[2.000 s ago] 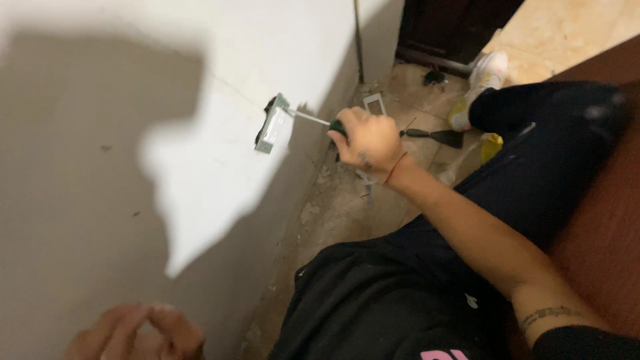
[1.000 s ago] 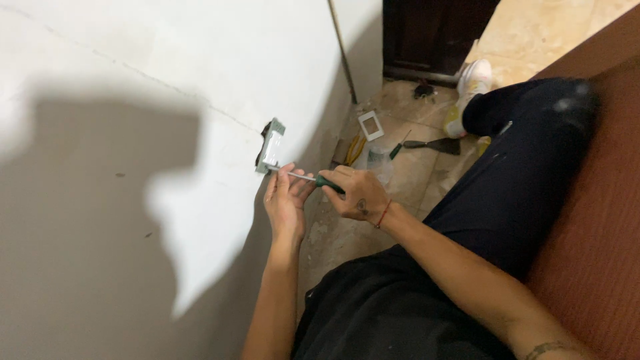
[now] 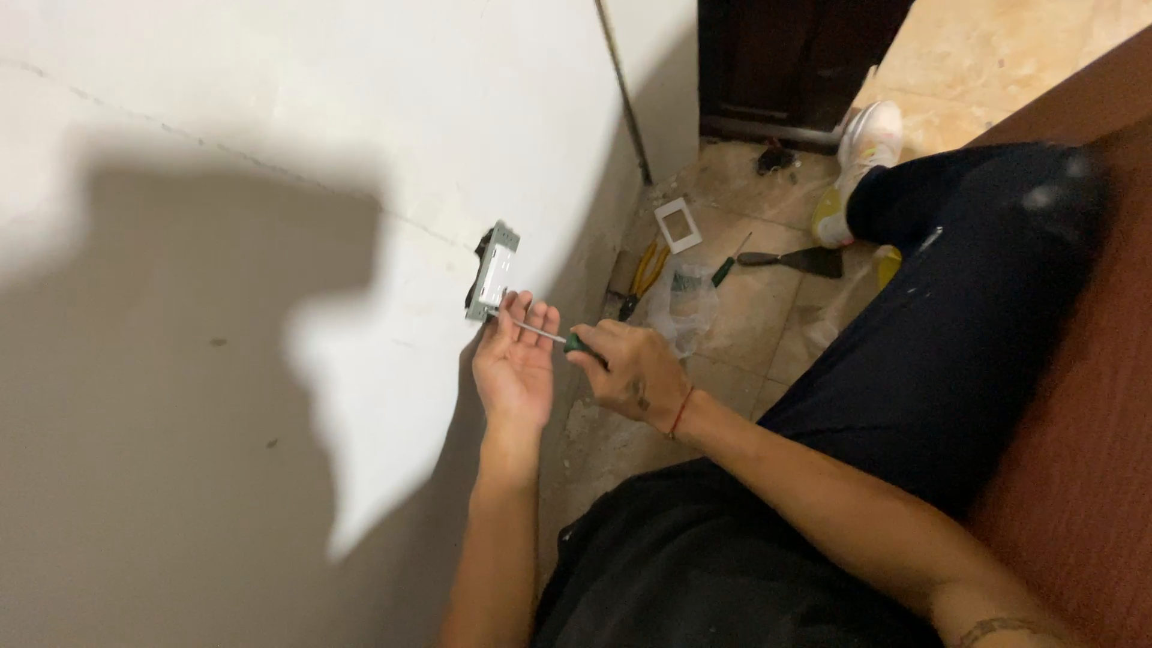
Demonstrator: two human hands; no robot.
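An electrical outlet (image 3: 495,273) with a metal mounting frame sits at an opening in the white wall, standing a little out from it. My right hand (image 3: 634,371) grips the green handle of a screwdriver (image 3: 576,344). The screwdriver's shaft reaches left to the lower end of the frame; its tip is partly hidden by fingers. Palm up, my left hand (image 3: 519,360) is just below the outlet, its fingertips around the tip end of the shaft and near the frame. Whether those fingers pinch the shaft or a screw is too small to tell.
On the tiled floor lie a white faceplate (image 3: 678,225), yellow-handled pliers (image 3: 644,277), a clear plastic bag (image 3: 684,310), a second green screwdriver (image 3: 723,271) and a putty knife (image 3: 801,261). A dark wooden door (image 3: 792,67) stands beyond. At the right is a reddish-brown surface (image 3: 1080,423).
Two seconds ago my left hand was low at the left, away from the outlet; it has come up to the frame's lower end. The screwdriver has moved from the frame's upper end to its lower end.
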